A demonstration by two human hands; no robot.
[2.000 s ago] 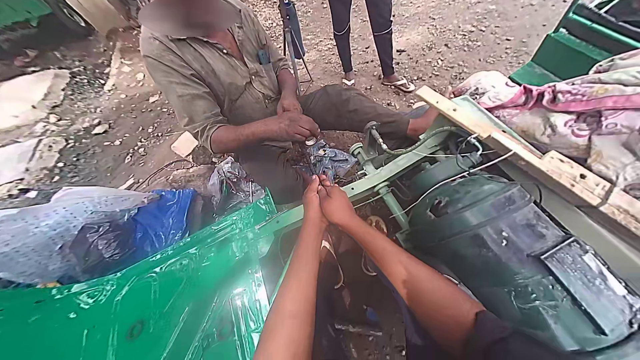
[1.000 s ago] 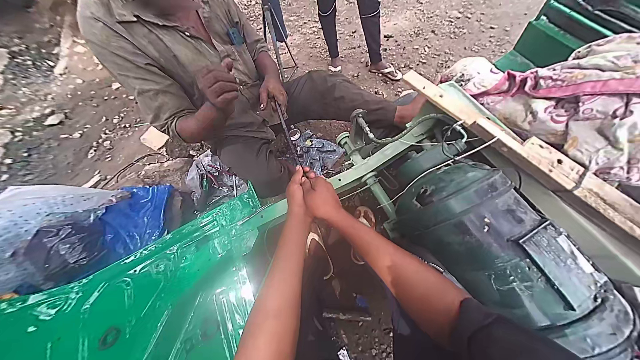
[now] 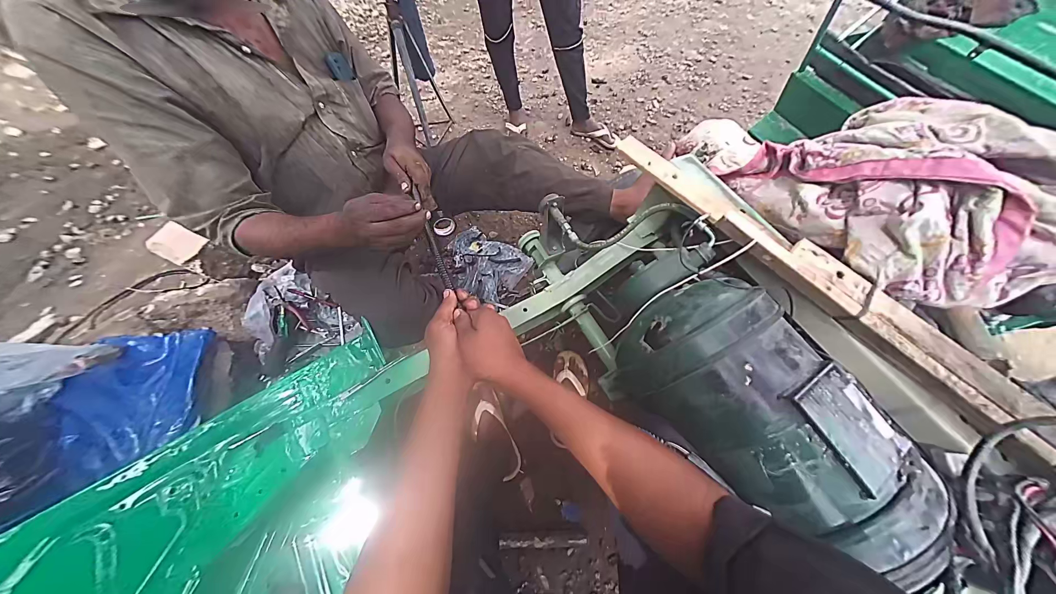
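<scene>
My left hand (image 3: 446, 334) and my right hand (image 3: 487, 340) are pressed together, both closed around the near end of a dark, ribbed cable or hose (image 3: 440, 260). From my fingers it runs up to the hands of a person sitting opposite. That person's one hand (image 3: 384, 220) pinches it near its far end and the other hand (image 3: 408, 169) is just above. A small white ring-shaped item (image 3: 444, 226) is beside the cable. Just beyond my hands passes a pale green metal frame bar (image 3: 544, 307). What lies inside my palms is hidden.
A green plastic-covered panel (image 3: 206, 462) slopes at left, by a blue plastic sheet (image 3: 124, 404). A dark green tank-like housing (image 3: 767, 412) and a wooden plank (image 3: 825, 280) are at right. Clear plastic bags (image 3: 487, 264) lie beyond the bar; another person's legs (image 3: 536, 58) are farther back.
The seated person's raised hand has come down to the cable. Two seconds ago no long cable was plain between us; it now spans from their hands to mine. My hands remain together.
</scene>
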